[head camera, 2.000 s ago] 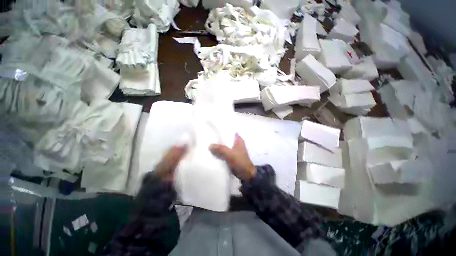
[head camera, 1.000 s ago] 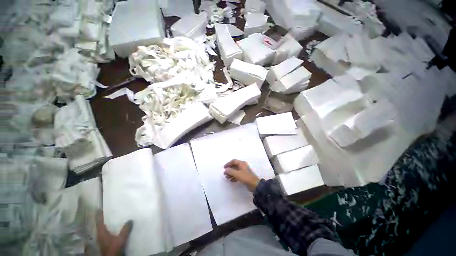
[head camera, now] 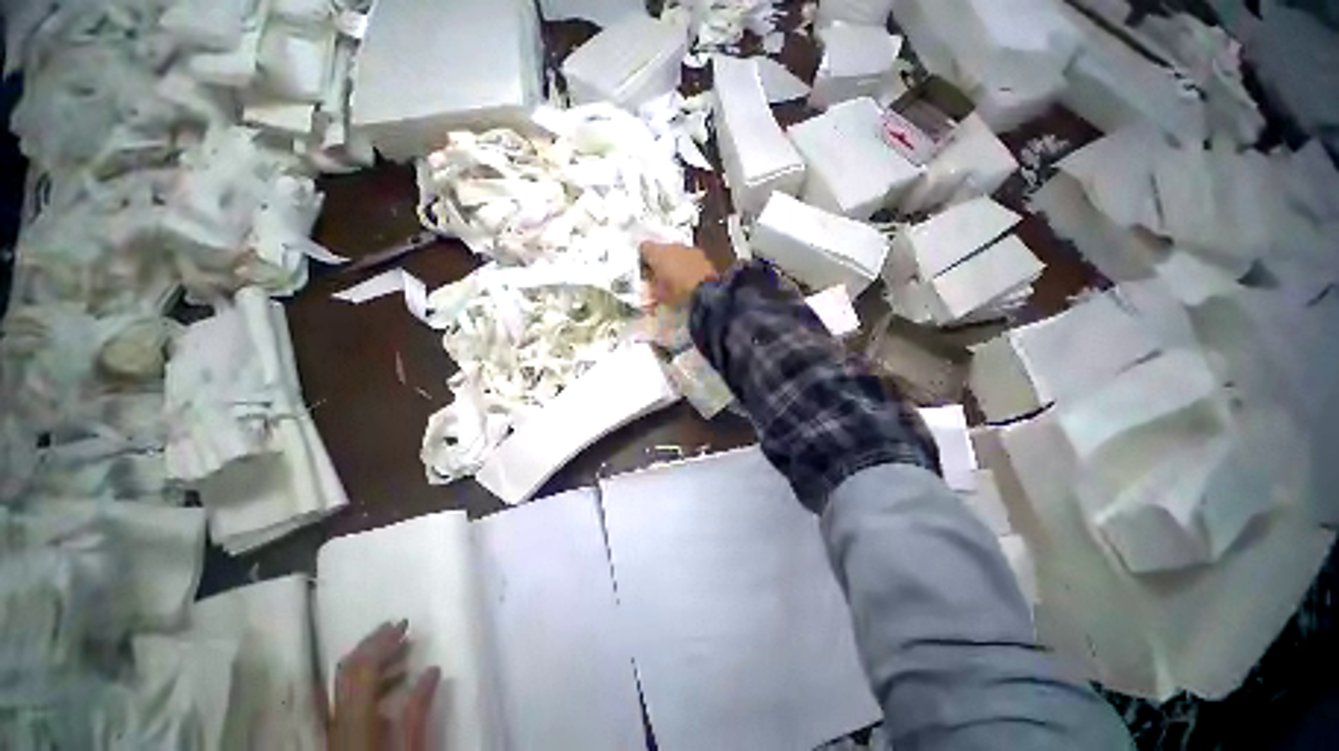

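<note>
My right hand (head camera: 679, 279) is at the right side of the heap of tie strips (head camera: 536, 294), fingertips against it. Whether it grips a strip is hard to tell. My left hand (head camera: 385, 693) lies on a folded white cut panel (head camera: 397, 572) at the lower left, fingers apart, partly cut off by the bottom edge. Flat white panels (head camera: 742, 602) lie to the right of it. A slightly arched band stack (head camera: 580, 426) lies between the strip heap and the panels. My right sleeve hides part of the small stacks on the right.
Ruffled white bundles (head camera: 242, 426) fill the left side. Brick-like white stacks (head camera: 815, 242) stand beyond my right arm, near one with a red mark (head camera: 911, 135). Uneven large white layers (head camera: 1160, 587) lie at right. A thin dark tool (head camera: 385, 257) lies left of the strip heap.
My right hand has moved from above the flat panels forward to the strip heap, sleeve now across the small stacks. My left hand stays on the folded panel. The view has shifted slightly.
</note>
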